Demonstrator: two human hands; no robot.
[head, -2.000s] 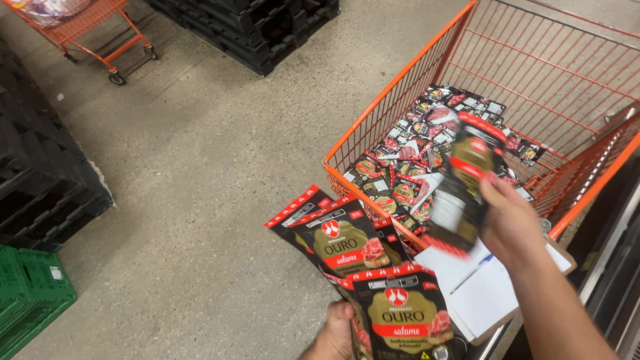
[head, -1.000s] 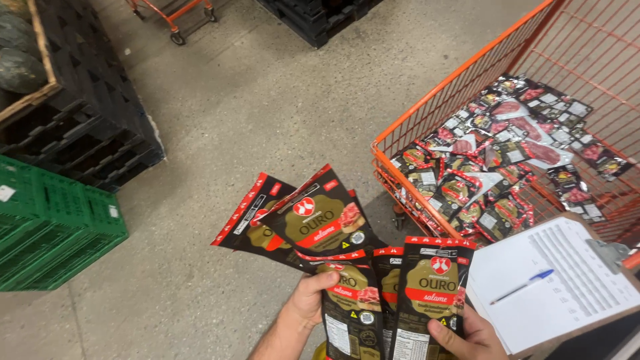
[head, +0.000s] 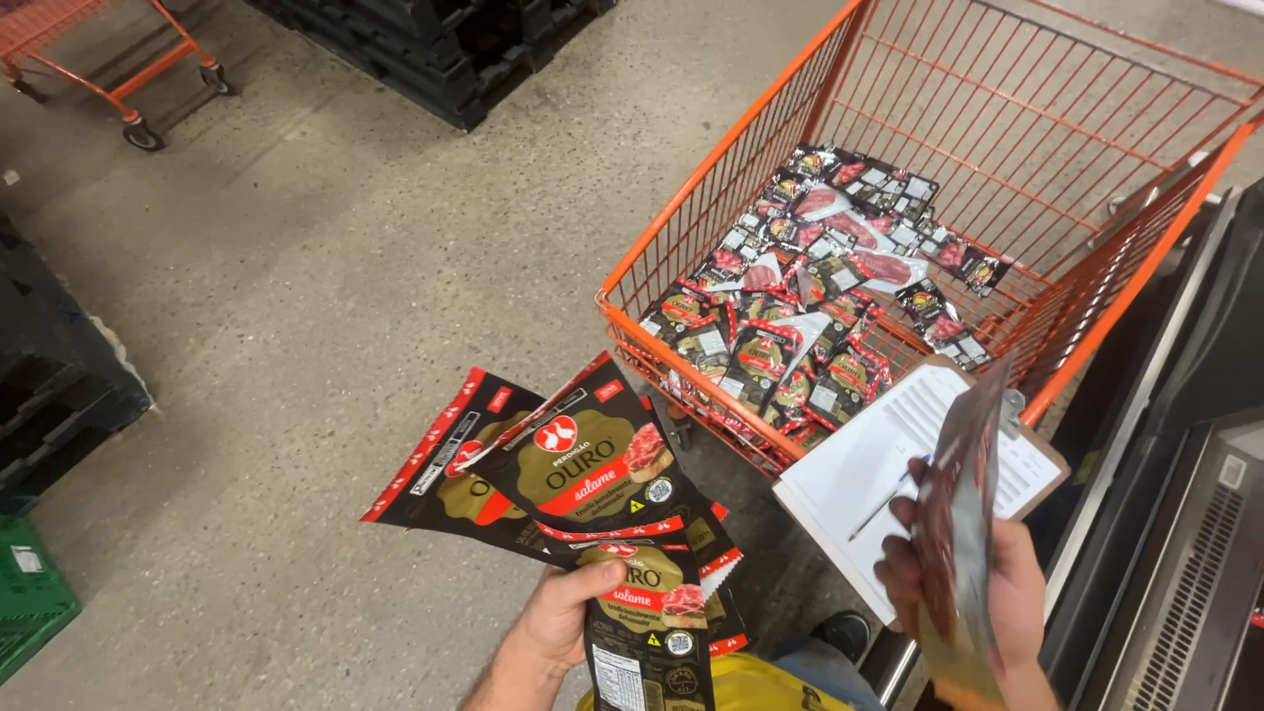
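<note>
My left hand (head: 573,612), at the lower middle, grips a fan of several black and red Perdigão Ouro salami packets (head: 592,464), thumb on the front one. My right hand (head: 1002,592), at the lower right, holds one more packet (head: 958,523), turned nearly edge-on and slightly blurred. Behind that packet lies a clipboard (head: 1042,469) with printed sheets (head: 849,474) and a pen (head: 879,509), partly hidden by my right fingers. Many similar packets and sliced-meat packs (head: 770,355) lie in the orange wire shopping cart (head: 701,197) beyond my hands.
A refrigerated case's edge with a vent grille (head: 1180,553) runs along the right. Black plastic pallets (head: 425,59) stand at the top, with more (head: 59,375) at the left. A green crate (head: 35,592) is at the lower left; another orange cart (head: 109,49) is at the upper left.
One second ago my right hand was beside my left, holding a packet upright with its front showing; now it is farther right, over the clipboard's edge, with a packet edge-on. My left hand still holds its fan.
</note>
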